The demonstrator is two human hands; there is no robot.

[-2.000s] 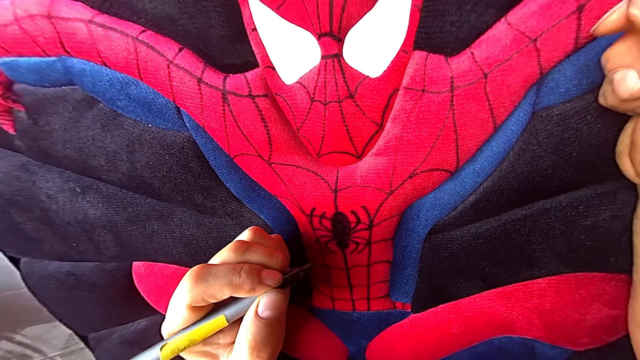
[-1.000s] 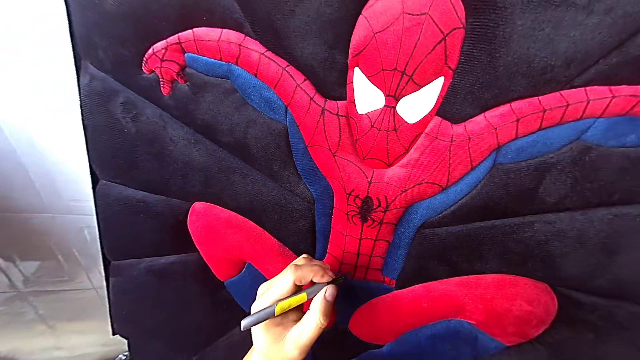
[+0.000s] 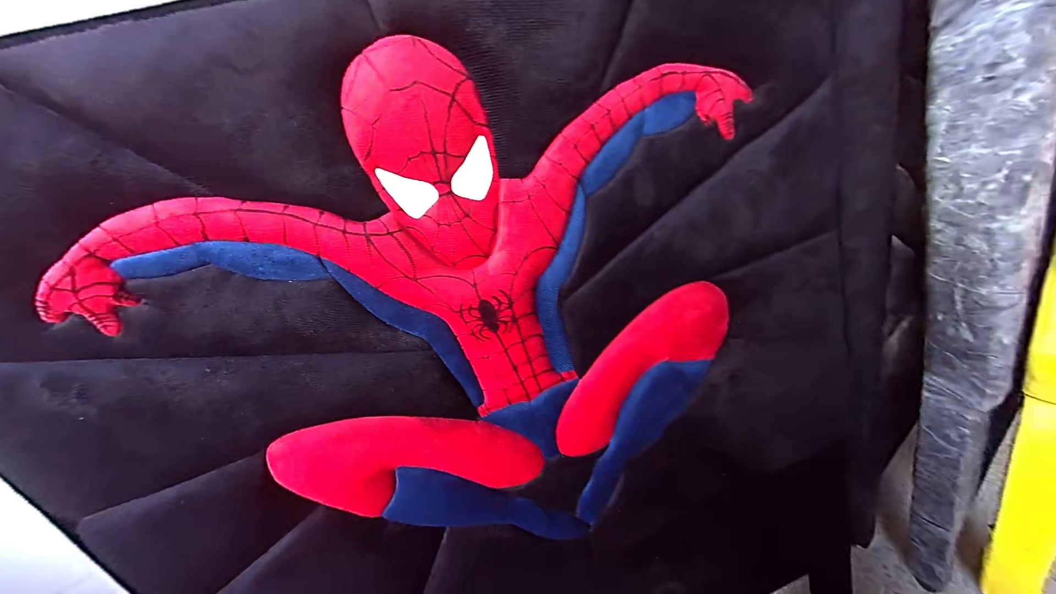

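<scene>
A padded red and blue fabric Spider-Man figure lies across a black upholstered panel with radiating seams. Black web lines cover its head, arms and torso, and a black spider emblem marks the chest. Two white eye shapes stand out on the head. Both red thighs are plain, without web lines, with blue fabric beneath them. Neither my left hand nor my right hand is in the picture, and the pen is out of view too.
Right of the panel is a long grey object with a crinkled, shiny surface. A bright yellow object stands at the far right edge. White surface shows at the upper left and lower left corners.
The hand with the grey and yellow pen, at the figure's waist a second ago, has left the view. The view has swung and tilted, showing the whole figure and the panel's right side.
</scene>
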